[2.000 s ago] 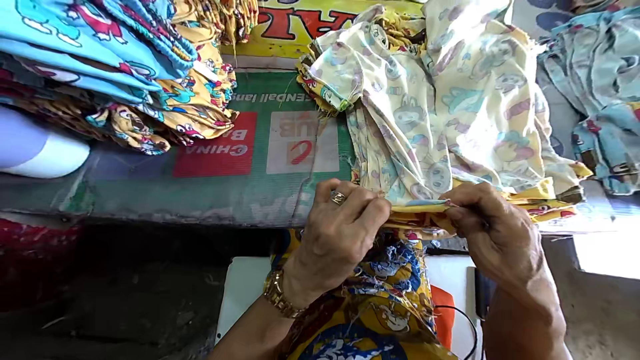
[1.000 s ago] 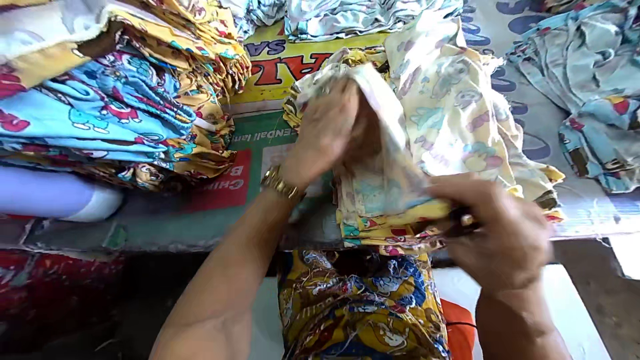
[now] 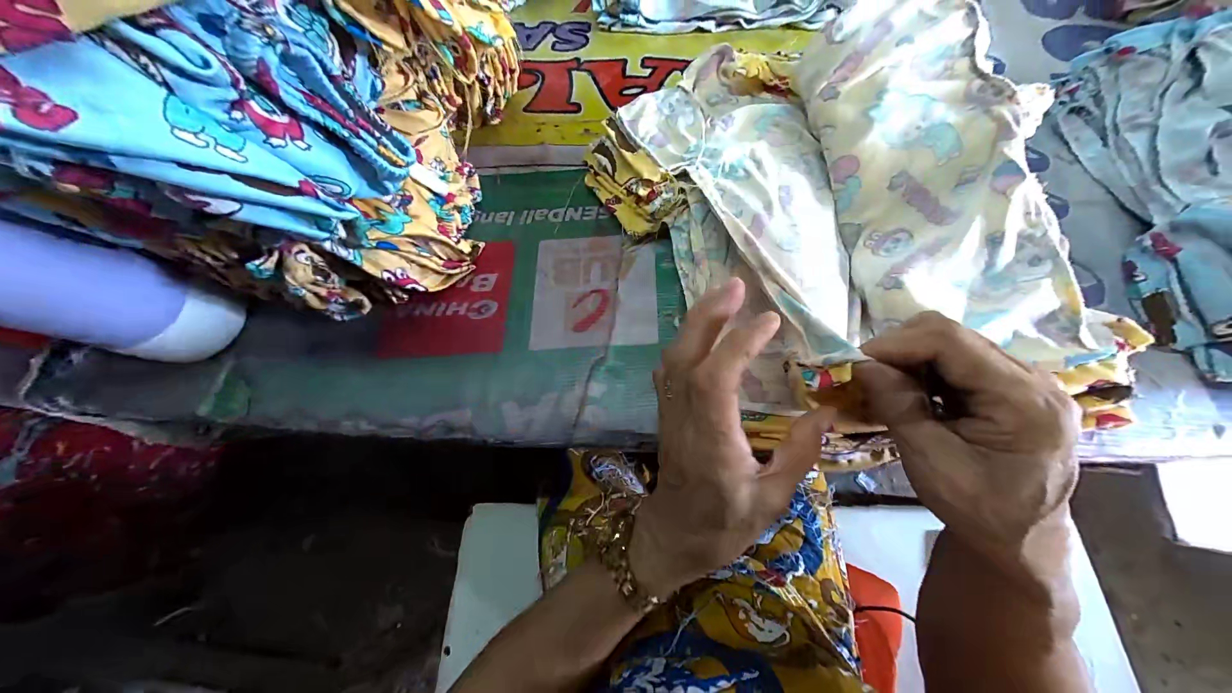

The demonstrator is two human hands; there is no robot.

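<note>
A stack of printed fabric pieces (image 3: 943,192), pale side up with yellow printed edges below, lies on the covered table's front part. My right hand (image 3: 972,423) pinches the front edge of the upper pale piece between thumb and fingers. At the stack's near left corner is my left hand (image 3: 722,423), its fingers apart and raised, thumb tip close to the layered edges; nothing shows in its grasp. It wears a ring and a gold-coloured wrist bracelet (image 3: 621,563). Below the table edge, yellow and blue printed cloth (image 3: 760,616) with loose threads lies under my wrists.
Blue and orange printed fabric piles (image 3: 289,144) stand at the left, beside a lilac and white rounded object (image 3: 115,289). More blue fabric (image 3: 1184,173) lies at the right. The table has a printed banner cover (image 3: 433,385). A white surface (image 3: 496,568) is below its edge.
My left hand has come back from the far left part of the stack to its front edge, and its fingers have spread. My right hand remains near the front edge.
</note>
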